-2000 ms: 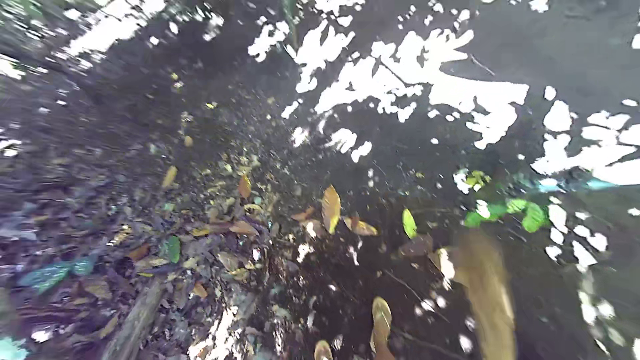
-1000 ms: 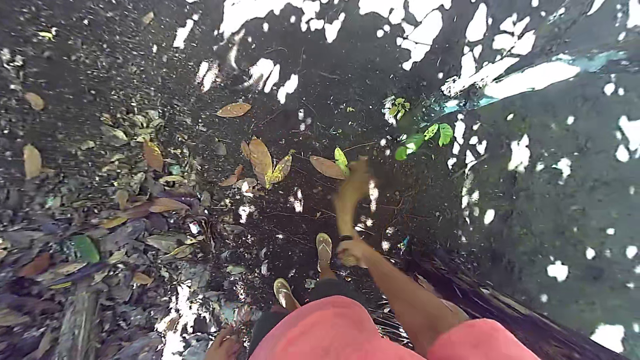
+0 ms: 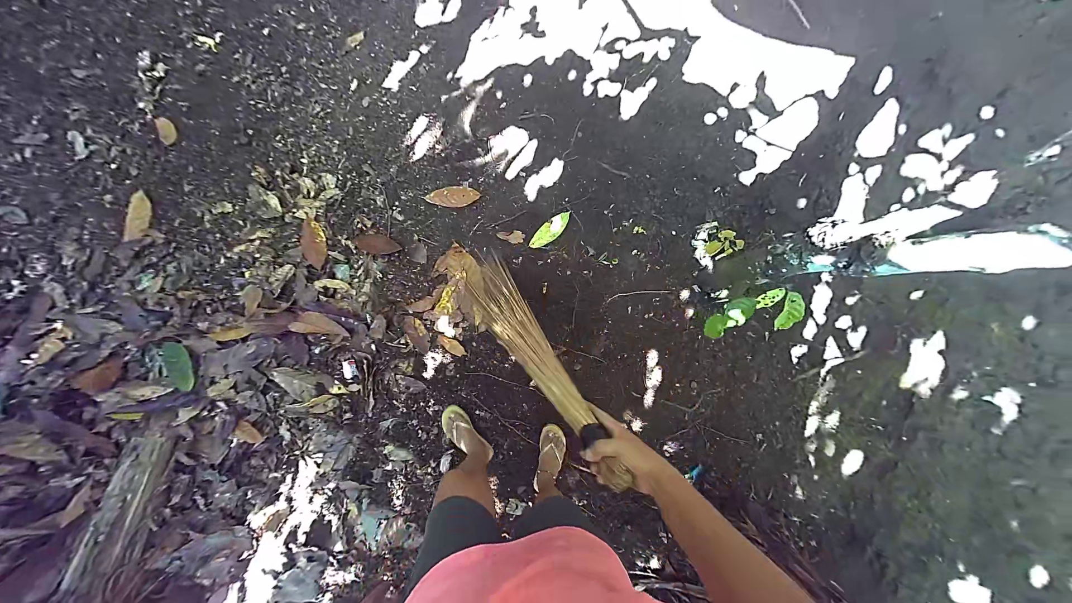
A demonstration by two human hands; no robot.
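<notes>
My right hand (image 3: 624,452) grips a stick broom (image 3: 536,347) by its bound end, near a black band. The bristles fan out toward the upper left and touch the dark soil beside a brown dry leaf (image 3: 456,261). Left of the bristle tips, a thick layer of dry leaves (image 3: 243,360) covers the ground. Just above the broom lie a bright green leaf (image 3: 549,230) and a flat brown leaf (image 3: 453,197). My left hand is outside the view.
My feet in flip-flops (image 3: 456,423) stand below the bristles. A weathered log (image 3: 121,511) lies at the lower left. A small green-leaved plant (image 3: 741,311) grows at the right, near a pale, turquoise-edged strip (image 3: 980,251). Dry fronds lie at the lower right.
The broom has swung left, its bristles now at the brown leaves in front of my feet. My left hand, low in the view one second ago, has gone out of sight.
</notes>
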